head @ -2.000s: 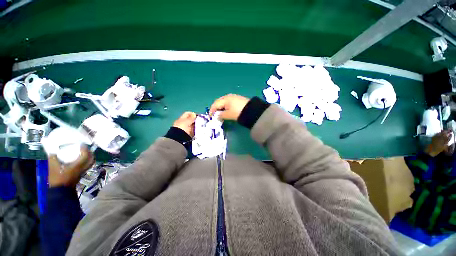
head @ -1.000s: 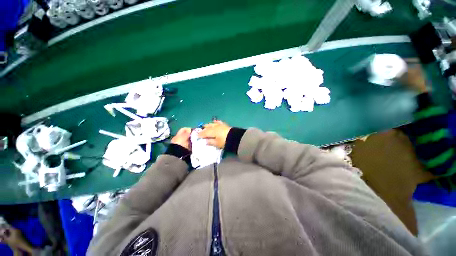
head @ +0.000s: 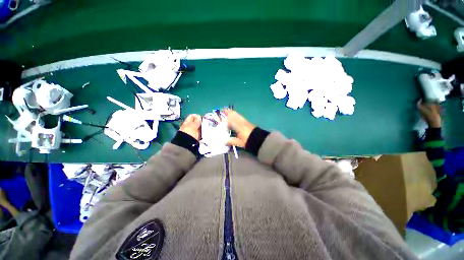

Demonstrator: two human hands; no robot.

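Observation:
A white camera housing (head: 214, 134) is held close to my chest at the bench's near edge, with small dark and blue bits at its top end. My left hand (head: 191, 127) grips its left side. My right hand (head: 239, 128) holds its right side, fingers near the top end. A short white stick shows at its lower right. Fine wires and the inside of the housing are too blurred to tell. A pile of flat white covers (head: 316, 84) lies to the right on the green bench.
Partly assembled cameras (head: 160, 106) with sticks and black cables lie left of my hands, more at far left (head: 45, 117). A blue bin (head: 65, 198) is below left, a cardboard box (head: 384, 188) below right. Another person's hand (head: 430, 112) holds a white unit at far right.
The far-right camera has left its spot on the bench, taken by the neighbouring person. The left person's hand is gone, and units there lie rearranged. My hands still hold the housing, fingers slightly shifted.

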